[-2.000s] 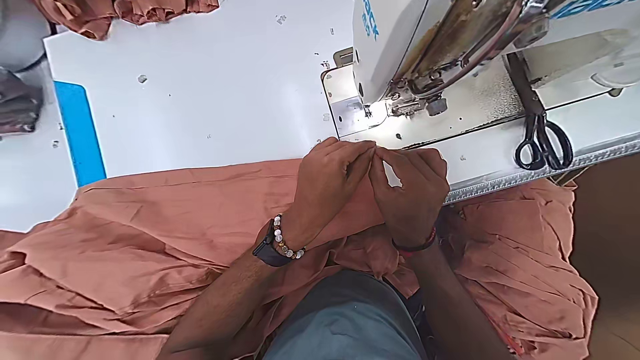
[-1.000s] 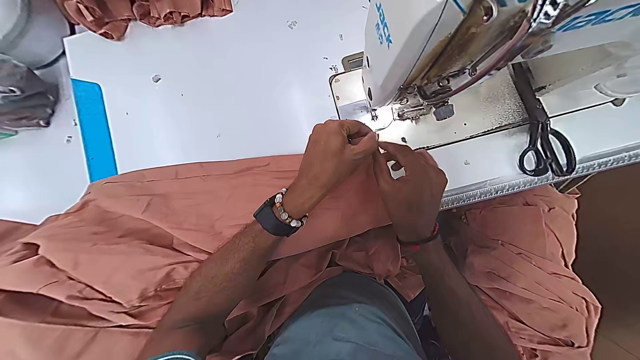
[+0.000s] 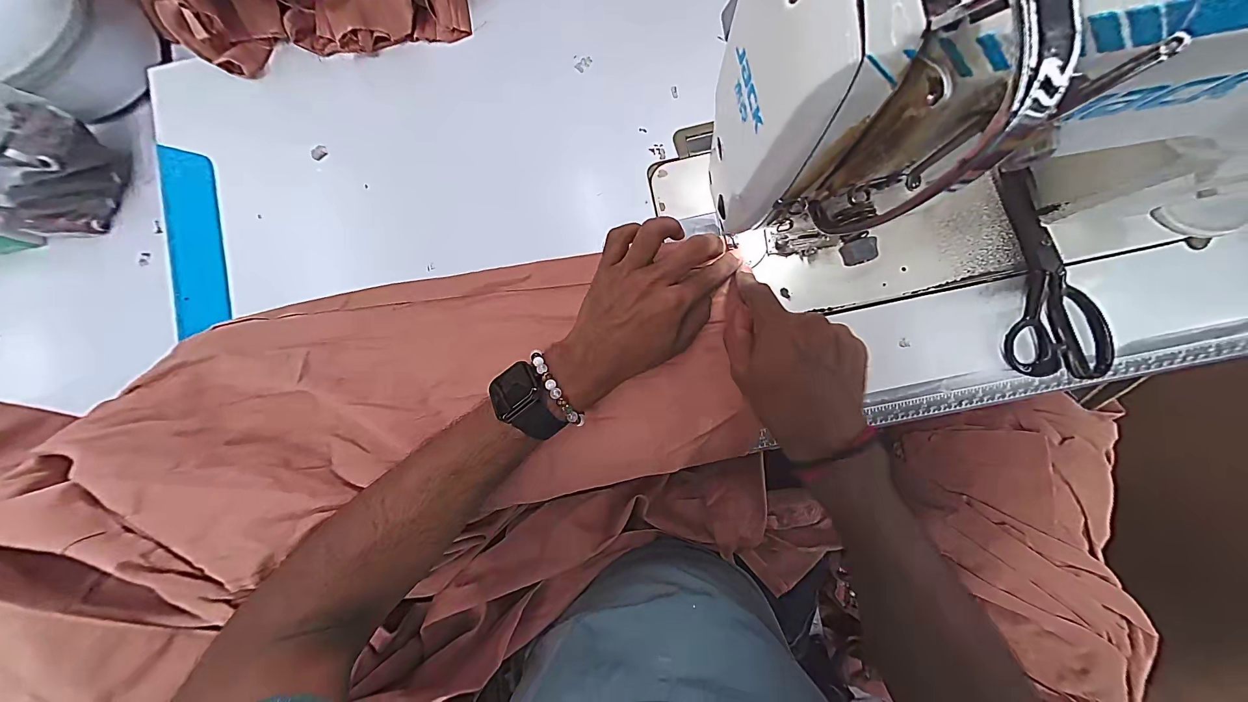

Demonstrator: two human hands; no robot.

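Observation:
A large salmon-coloured fabric runs over the front edge of the white table and down across my lap. My left hand, with a watch and a beaded bracelet at its wrist, lies over the fabric's right end, fingertips at the lit needle area of the Jack sewing machine. Close against it, my right hand pinches the fabric's edge with thumb and index finger. The fingertips of both hands meet just left of the presser foot. The needle itself cannot be made out.
Black-handled scissors lie on the machine bed at the right. A measuring tape runs along the table's front edge. More salmon fabric is bunched at the back left, near a grey plastic-like bundle. Bits of lint dot the white tabletop.
Both hands have moved up to the needle area with the fabric's edge. My left hand, earlier pinched up beside the right, now lies flatter with its fingers spread over the fabric.

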